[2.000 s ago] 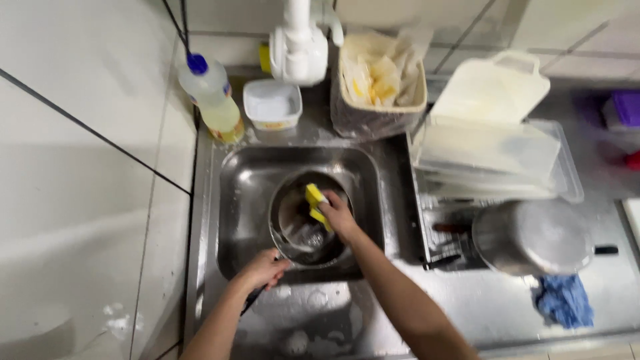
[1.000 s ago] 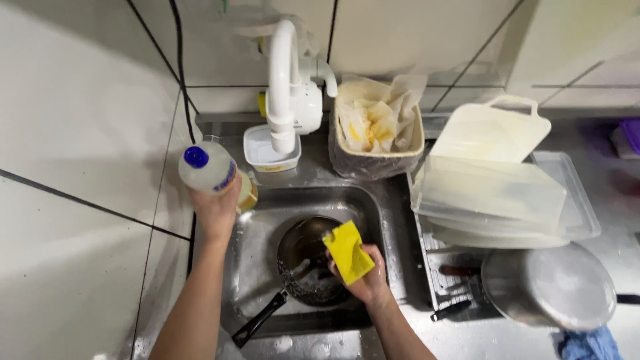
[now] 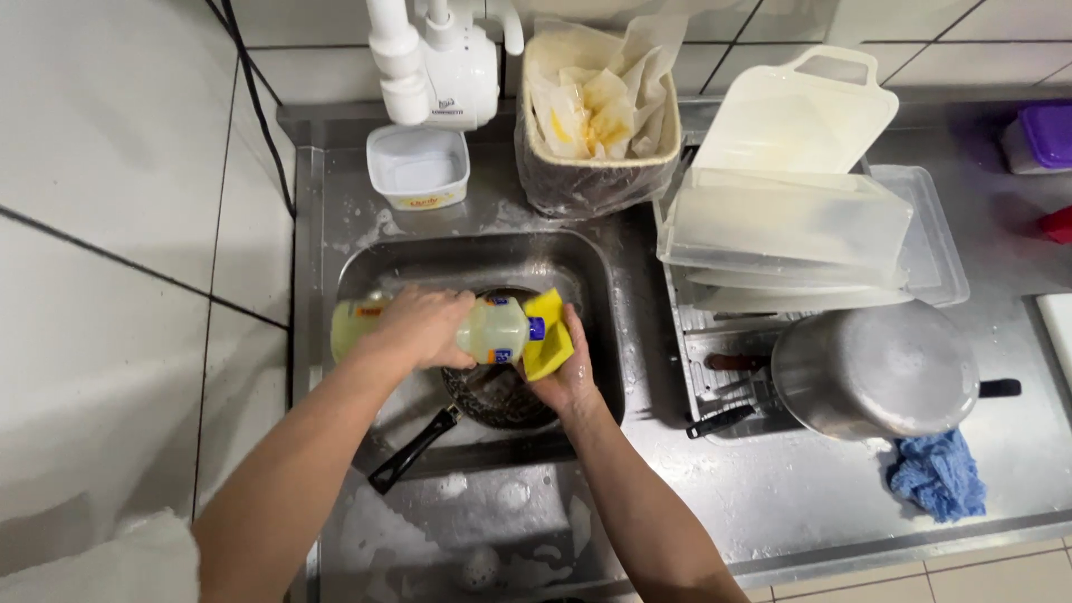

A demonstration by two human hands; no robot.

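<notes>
Over the sink (image 3: 402, 248), my left hand (image 3: 423, 328) grips a plastic bottle (image 3: 494, 331) of pale yellow-green liquid around its middle. The bottle lies tilted on its side, its blue cap (image 3: 536, 328) against or just above a yellow sponge (image 3: 548, 347). My right hand (image 3: 574, 368) holds that sponge from the right and below. Beneath both hands a dark frying pan (image 3: 494, 398) rests in the sink, its black handle (image 3: 412, 450) pointing to the lower left over the sink's front rim. The bottle and hands hide part of the pan. Whether liquid flows out cannot be seen.
Behind the sink stand a white plastic tub (image 3: 419, 167), a white faucet (image 3: 452, 79) and a lined bin (image 3: 599, 172) with used paper. On the right, a dish rack (image 3: 682, 352) holds a cutting board (image 3: 796, 113), clear containers (image 3: 787, 218) and a pot (image 3: 875, 368). A blue cloth (image 3: 940, 476) lies nearby.
My left hand let go of the pan handle, took the bottle from behind the sink's left corner and has brought it right, tipped over, to the sponge. My right hand has lifted the sponge off the pan.
</notes>
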